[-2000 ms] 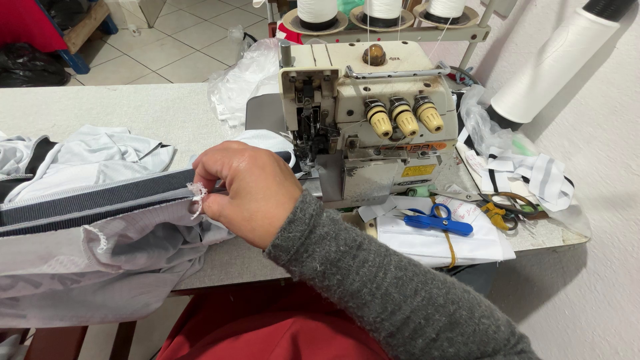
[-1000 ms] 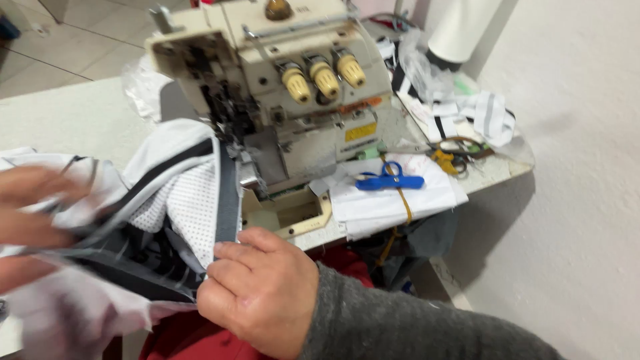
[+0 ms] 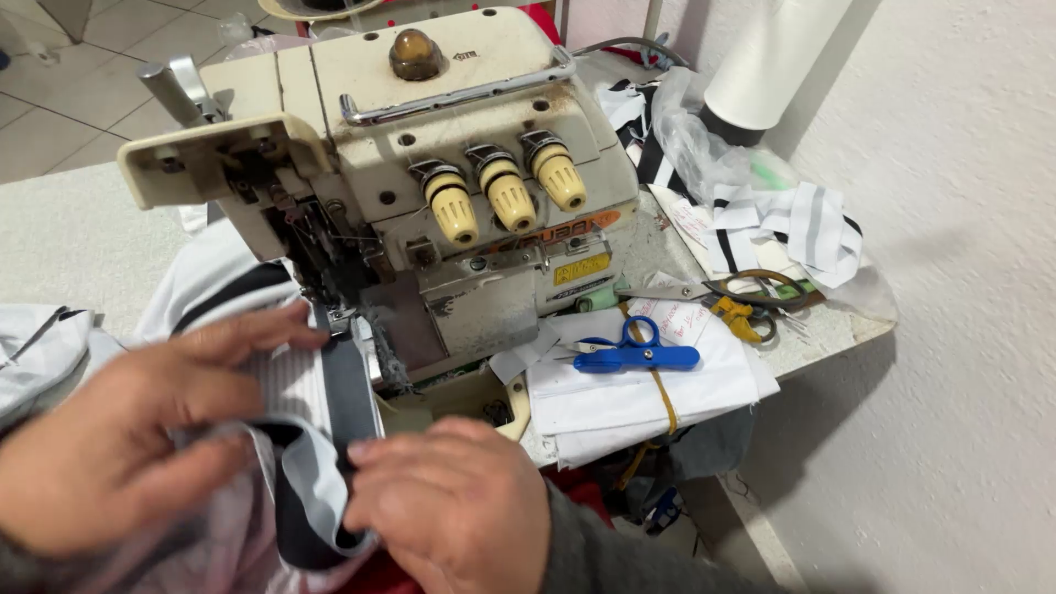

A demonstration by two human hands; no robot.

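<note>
An overlock sewing machine (image 3: 478, 165) stands at the centre, its front cover swung out at the left. A light fabric garment (image 3: 285, 384) with a dark grey band (image 3: 348, 384) runs up to the presser foot (image 3: 340, 320). My right hand (image 3: 454, 503) grips the band's near end, its fingers curled over the edge. My left hand (image 3: 165, 412), somewhat blurred, lies on the garment at the left, its fingers spread and one fingertip beside the foot. The garment's lower part curls into a loop between my hands. The needle is hard to make out.
Blue thread snips (image 3: 635, 355) lie on a folded white cloth bundle (image 3: 577, 412) tied with a yellow band. Scissors (image 3: 742, 301) with dark handles, fabric scraps (image 3: 813, 235) and a plastic bag (image 3: 689, 132) are behind. A white wall (image 3: 949, 247) borders the table at right.
The garment has moved from left of the machine up to its presser foot. My left hand, out of view two seconds ago, now lies on the fabric. The view has shifted nearer the machine.
</note>
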